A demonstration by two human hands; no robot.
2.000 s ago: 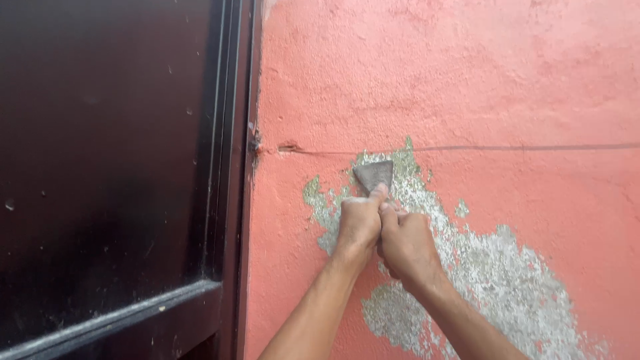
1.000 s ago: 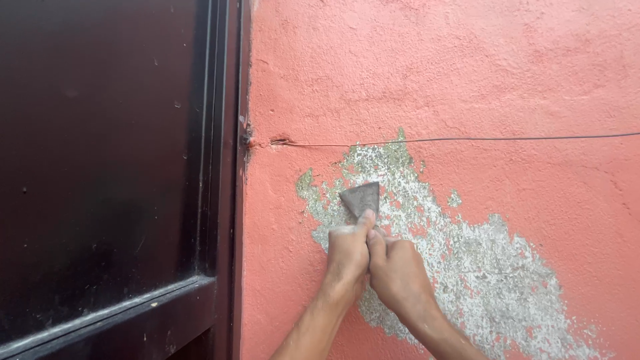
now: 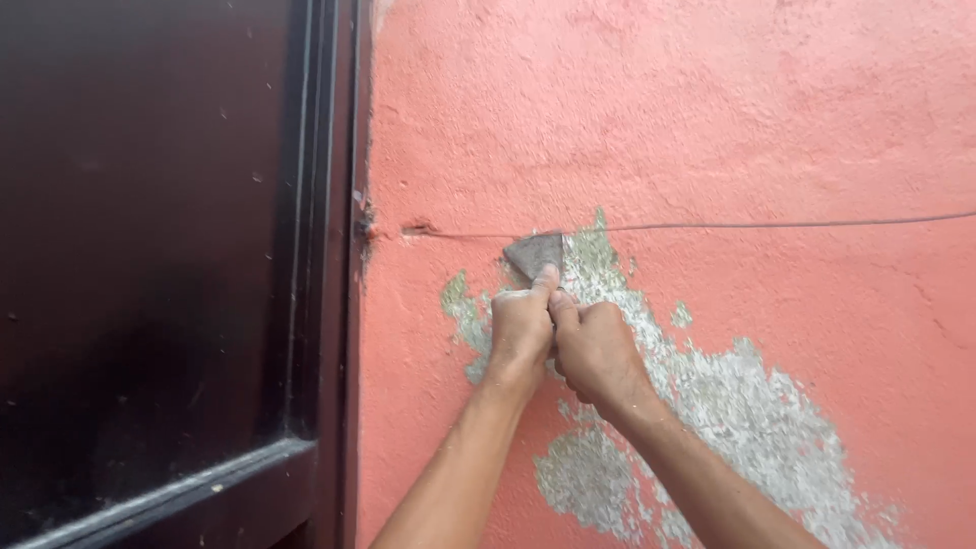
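A grey metal scraper (image 3: 538,255) with a flared blade lies against the salmon-painted wall (image 3: 762,137), its edge near a thin wire and the top of a bare patch (image 3: 762,412). My left hand (image 3: 521,324) grips the scraper, its thumb up along the base of the blade. Close beside it on the right, my right hand (image 3: 598,343) is closed on the same tool, and the two hands touch. The handle is mostly hidden by the fingers. Grey-white plaster with greenish edges shows where paint is off.
A dark, glossy door panel (image 3: 137,229) and its frame (image 3: 339,305) fill the left side. The thin wire (image 3: 762,225) runs across the wall from a small hole (image 3: 418,229) near the frame to the right edge.
Both hands and the scraper have moved up the wall since a second ago; the blade was then lower, over the bare patch, and is now near the wire.
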